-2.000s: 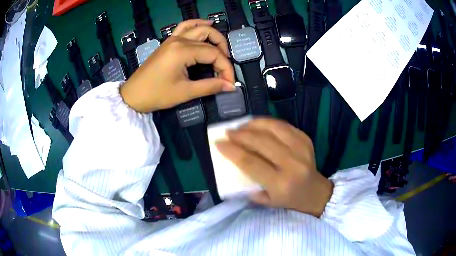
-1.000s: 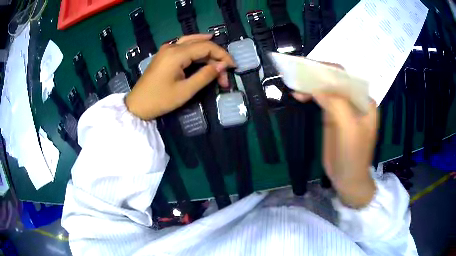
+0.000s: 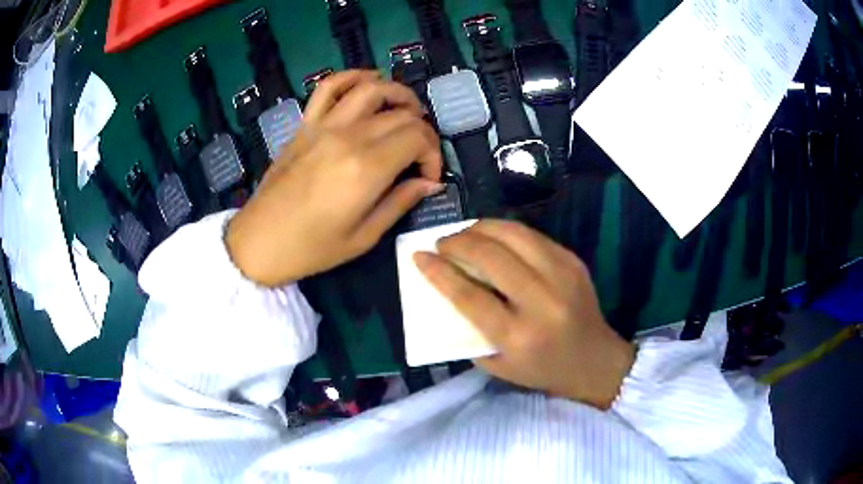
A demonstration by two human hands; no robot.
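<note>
A smartwatch (image 3: 438, 205) with a matte grey labelled screen lies in front of me, partly covered. My left hand (image 3: 355, 161) is at its upper left, thumb and fingertips at the screen's top edge; whether it grips anything is hidden. My right hand (image 3: 530, 307) holds a thick white smoothing pad (image 3: 435, 317) whose upper edge lies at the screen's lower part. Another labelled watch (image 3: 459, 102) lies above. A glossy black watch (image 3: 523, 163) lies to the right, with another glossy one (image 3: 545, 71) above it.
A printed label sheet (image 3: 695, 113) lies over watches at the right. Several labelled watches (image 3: 222, 163) lie at the left. Torn backing paper (image 3: 43, 198) lies at the far left on the green mat (image 3: 326, 236). A red-orange tray (image 3: 151, 21) is at the top left.
My right hand has come back from the right and put the pad down at the watch's lower part. My left hand has moved slightly down over the watch beside it.
</note>
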